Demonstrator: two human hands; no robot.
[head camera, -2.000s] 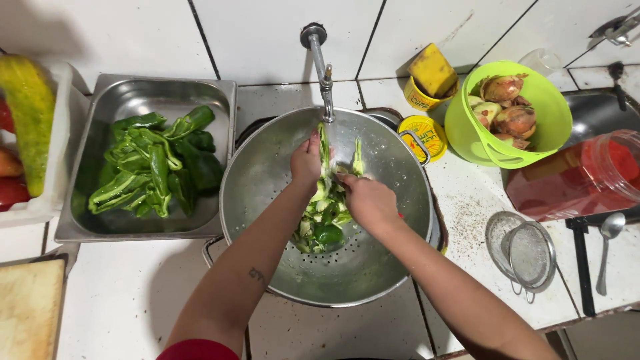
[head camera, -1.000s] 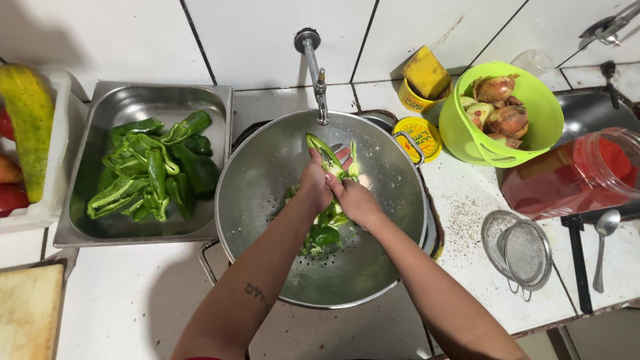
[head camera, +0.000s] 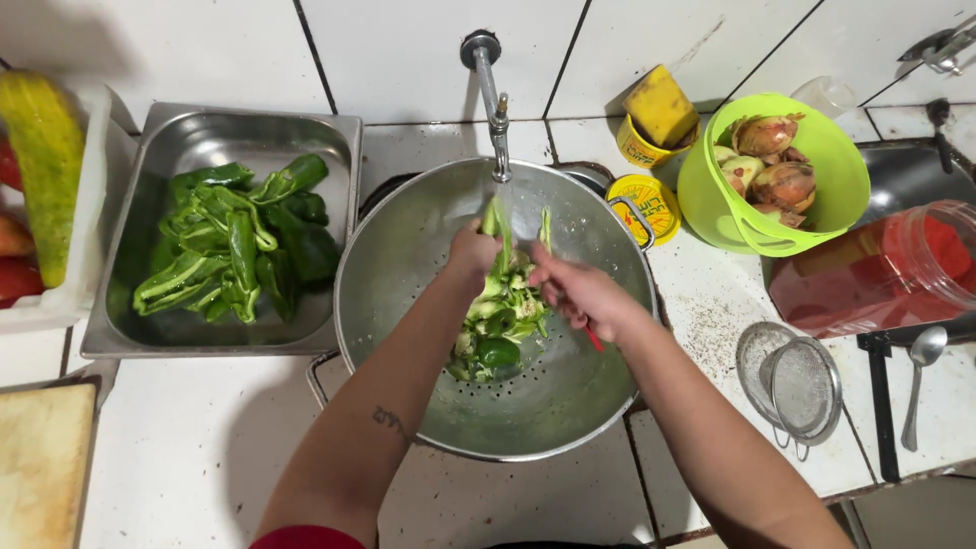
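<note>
Under the running faucet (head camera: 499, 141), my left hand (head camera: 474, 252) grips a piece of green bell pepper (head camera: 499, 229) over a large metal colander (head camera: 587, 412). My right hand (head camera: 576, 290) is just right of it, fingers curled around a small tool whose red end (head camera: 594, 338) sticks out below; its blade is hidden or blurred. Pepper cores and scraps (head camera: 499, 335) lie in the colander beneath both hands, and another pale green strip (head camera: 545, 227) stands near my right fingertips. Cut green peppers (head camera: 229, 244) fill the middle of a steel pan (head camera: 221, 348) on the left.
Right of the colander are a yellow lid (head camera: 646, 207), a yellow tub with a sponge (head camera: 662, 107), a lime-green basket of onions (head camera: 801, 236), a red-filled plastic jar (head camera: 846, 282), small strainers (head camera: 804, 393) and a spoon (head camera: 919, 389). A cutting board (head camera: 46, 465) lies lower left.
My hands were together around a pepper piece one second ago; now they are apart, the right one farther to the right. Water now runs visibly over the piece in my left hand.
</note>
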